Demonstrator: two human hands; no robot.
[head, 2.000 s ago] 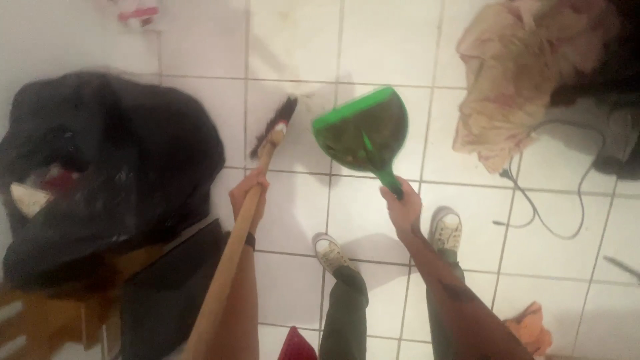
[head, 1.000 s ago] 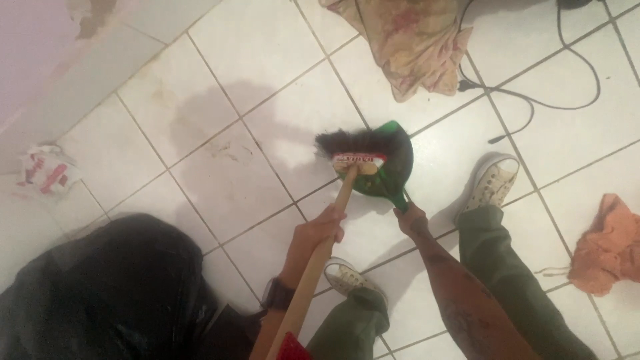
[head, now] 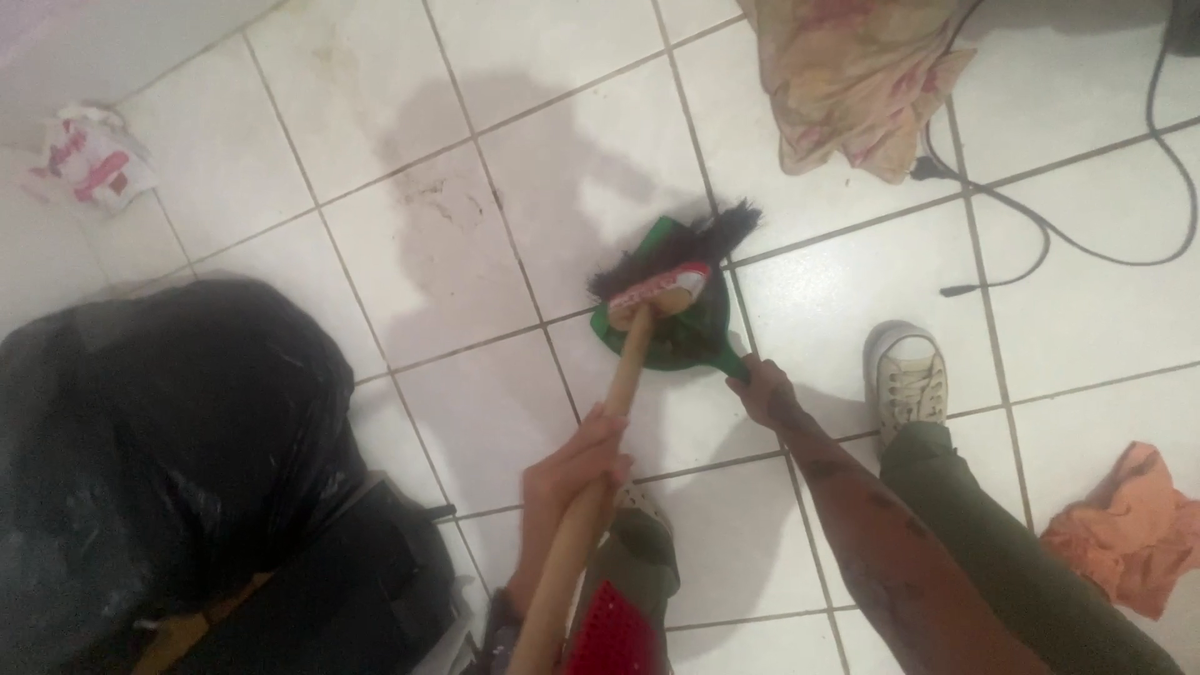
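My left hand [head: 577, 469] is wrapped around the wooden handle of a broom [head: 632, 361]. The broom's dark bristles lie over the open front of a green plastic dustpan [head: 696, 330] and stick out past its edge at the upper right; they hide part of the pan. My right hand [head: 767, 389] grips the dustpan's short handle from the right. Dark marks and bits of dirt show on the white tiled floor [head: 441, 281] to the left of the broom head. What lies inside the pan is too dim to tell.
A black plastic bag [head: 178, 403] bulges at the left. A crumpled wrapper [head: 98, 164] lies at the upper left. Stained cloth [head: 844, 84] and a dark cable [head: 1078, 239] are at the upper right. Near my right shoe [head: 909, 375] is an orange cloth [head: 1130, 534].
The broom head and dustpan were apart two seconds ago; since one second ago the bristles have stayed over the pan and tilted. The view has shifted strongly.
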